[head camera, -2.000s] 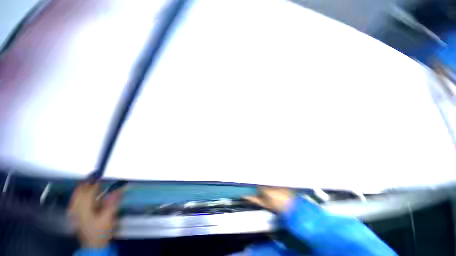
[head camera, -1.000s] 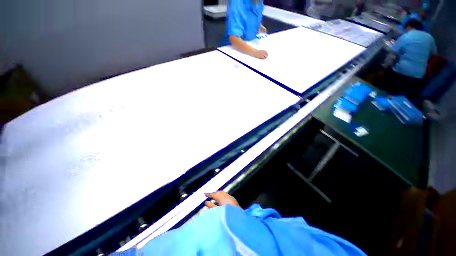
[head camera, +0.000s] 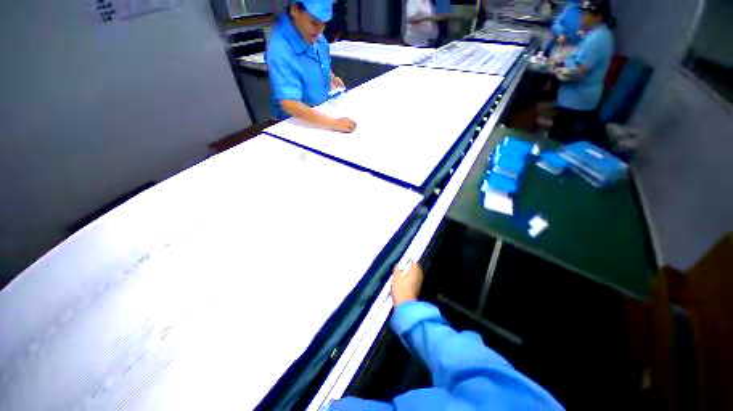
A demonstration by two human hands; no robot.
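Note:
My right hand is bare, in a blue sleeve, and is closed over the edge of the conveyor side rail, a long pale silver strip. A large bright white panel lies flat on the conveyor to the left of the rail, with faint fine lines on its near part. A second white panel lies beyond it, across a dark narrow gap. My left hand is not in view.
A co-worker in blue leans a forearm on the second panel. A green-topped bench on the right bears blue packets and white pieces. Another person is farther back. Brown shapes stand at lower right.
The view has swung, so more of the line's far end shows. My right hand now appears higher and farther right, on the rail. My left hand, seen two seconds ago, is out of view.

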